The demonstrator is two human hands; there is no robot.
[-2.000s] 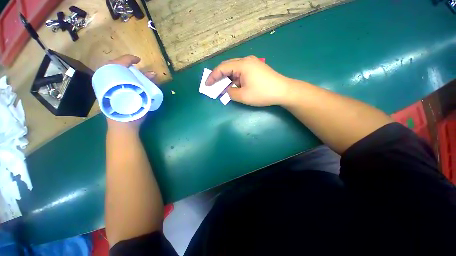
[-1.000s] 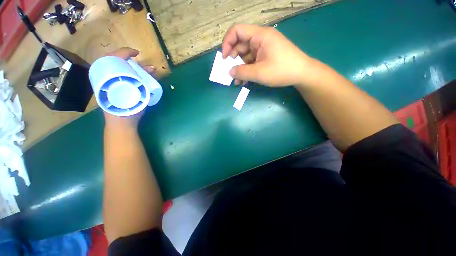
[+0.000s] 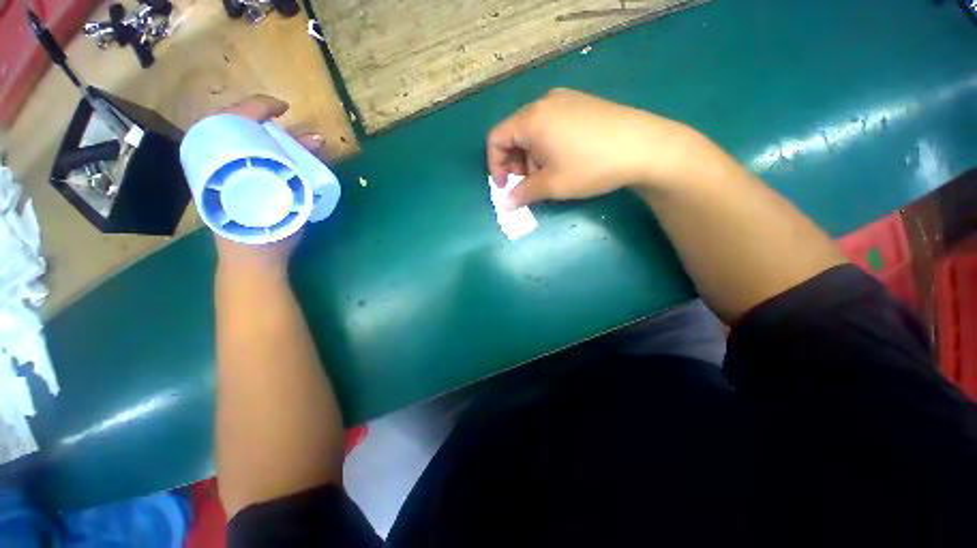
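Note:
My left hand [image 3: 262, 110] holds a pale blue-white roll [image 3: 252, 197] with a spoked core facing me. A loose flap or second rounded part sticks out along its right side. Most of the left hand is hidden behind the roll; only some fingers show. My right hand [image 3: 568, 145] pinches small white slips [image 3: 514, 214] between thumb and fingers, just over the green mat [image 3: 429, 332]. The slips overlap, and I cannot tell how many there are or whether the lowest one touches the mat.
A black open box [image 3: 129, 177] with small metallic pieces and a dark pen-like tool [image 3: 56, 51] stands at left. Black-and-chrome parts [image 3: 134, 30] lie behind it. Crumpled white strips [image 3: 19, 289] lie at far left. A plywood board [image 3: 450, 48] lies at the back.
My right hand has moved down from the board's edge towards the loose slip on the mat, and its slips now overlap there. My left hand still holds the roll, almost unmoved.

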